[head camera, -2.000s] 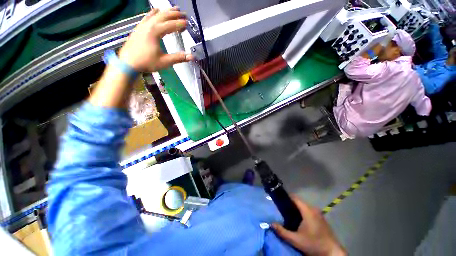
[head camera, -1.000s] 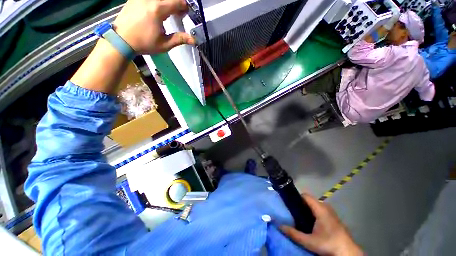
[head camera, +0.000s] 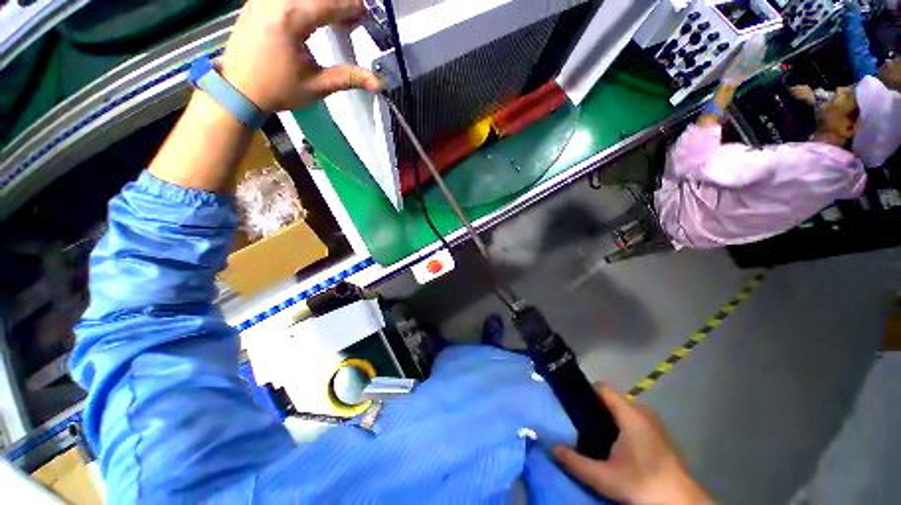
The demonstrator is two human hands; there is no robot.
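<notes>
My right hand (head camera: pixel 632 449) holds the black grip of the electric screwdriver (head camera: pixel 563 380) at the bottom. Its long thin bit runs up and left to the near corner of the white cabinet housing (head camera: pixel 474 39), close to my left thumb tip. My left hand (head camera: pixel 286 59) is at that corner at the top, thumb extended and fingers at the housing edge; whether it grips anything cannot be told. The black finned heatsink (head camera: pixel 464 99) shows inside the housing, above the red support block (head camera: pixel 533 107) with its yellow middle.
The emergency stop button (head camera: pixel 434 266) is on the bench edge. A side table (head camera: pixel 296 345) holds a yellow tape roll (head camera: pixel 336 387) and a partly hidden blue tray. A cardboard box (head camera: pixel 272 258) with clear bags is left. A person in pink (head camera: pixel 726 187) sits right, beside a neighbouring unit (head camera: pixel 692 54).
My left hand has closed in on the housing corner since the first frame. The screwdriver bit stays at the corner. The person in pink has leaned right and stretched an arm up toward the unit.
</notes>
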